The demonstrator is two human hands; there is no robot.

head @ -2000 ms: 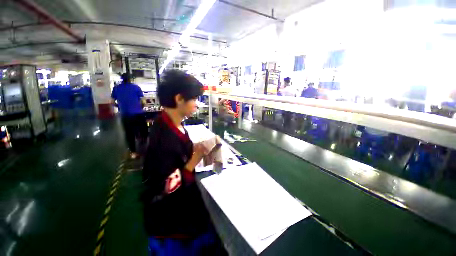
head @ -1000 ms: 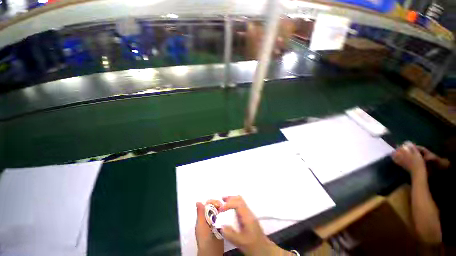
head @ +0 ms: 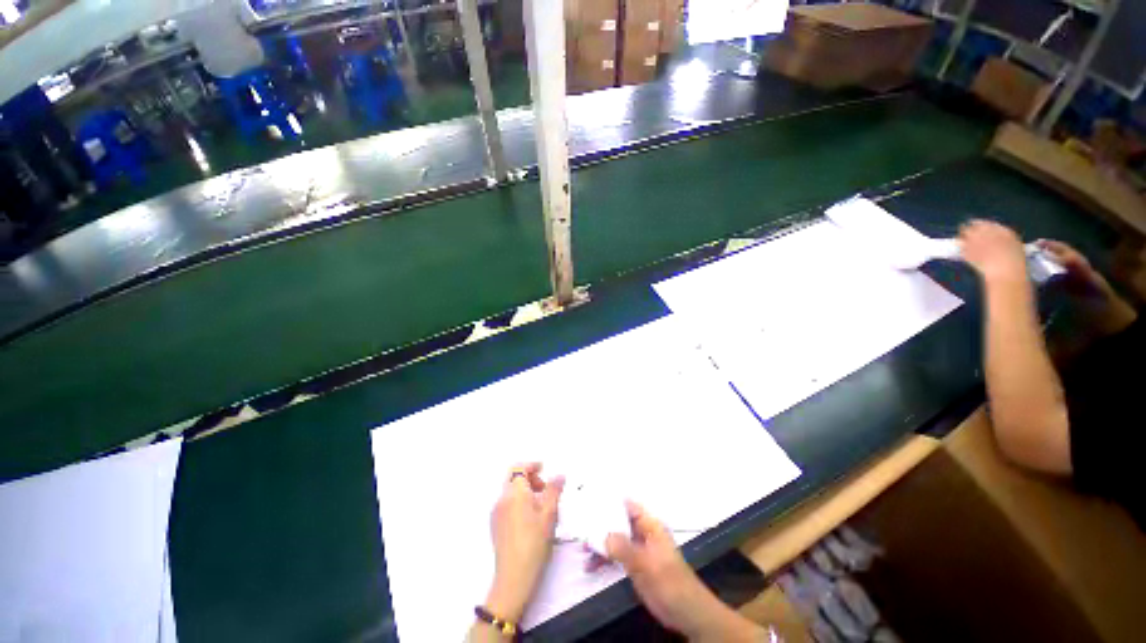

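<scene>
A small white power adapter [head: 596,513] is between my hands over a white work sheet [head: 478,433]; its edges blend into the sheet. My right hand [head: 651,553] grips its right side. My left hand [head: 525,521], with a beaded bracelet, is at its left side with fingers curled; whether it touches the adapter or a cord is unclear. A thin cord [head: 687,533] trails to the right over the sheet.
An open carton [head: 980,502] with greyish bagged units [head: 836,584] stands at lower right. A co-worker's hands [head: 995,249] hold white film beside another sheet [head: 804,314]. A post [head: 553,163] stands behind the sheets. More sheets [head: 88,540] lie left.
The view has turned from the co-worker down to my own sheet. The looped white cord between my hands no longer shows, and my hands are further apart. The co-worker's hands now stretch white film.
</scene>
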